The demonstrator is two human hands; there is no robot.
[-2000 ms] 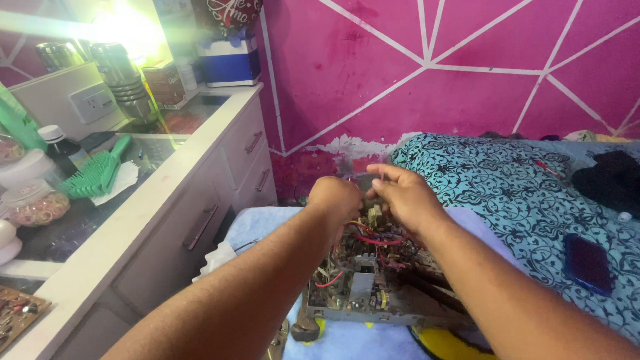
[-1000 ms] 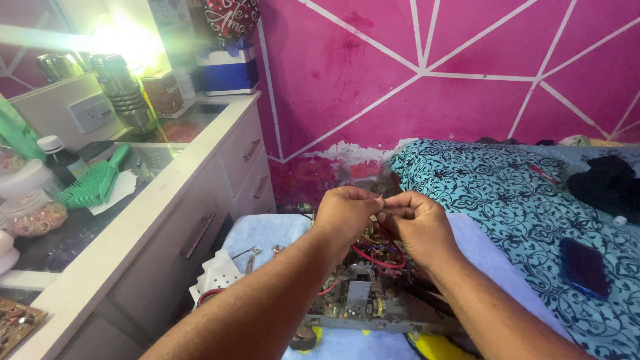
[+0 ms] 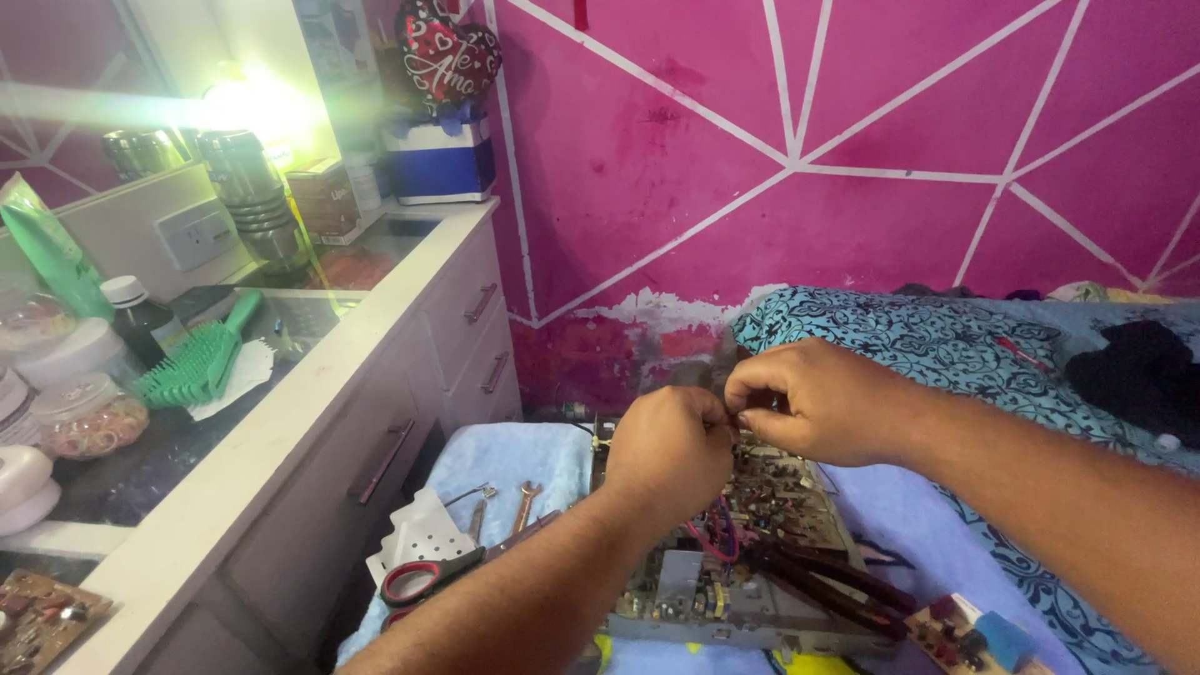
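My left hand (image 3: 667, 450) and my right hand (image 3: 811, 403) meet fingertip to fingertip above a dusty electronic chassis (image 3: 750, 609) full of circuit boards. Both pinch a thin, dark reddish strand, probably a wire, mostly hidden by the fingers. Red and purple wires (image 3: 717, 534) loop over the boards below. Dark-handled pliers (image 3: 830, 581) lie across the chassis at its right. Left of my left forearm are scissors with red and black handles (image 3: 412, 581), a perforated white piece (image 3: 427, 539) and a wrench (image 3: 527, 506) on a blue towel (image 3: 516, 450).
A white dresser (image 3: 309, 431) stands at the left with a green hairbrush (image 3: 202, 361), jars and bottles on top. A small circuit board (image 3: 42, 614) lies at its near end. Another board (image 3: 975, 637) is at the lower right. A bed with patterned cloth (image 3: 872, 328) is behind, against the pink wall (image 3: 647, 234).
My hands remain together over the chassis, fingertips pinched. The scissors, wrench and lower-right board have come into sight as the view shifted.
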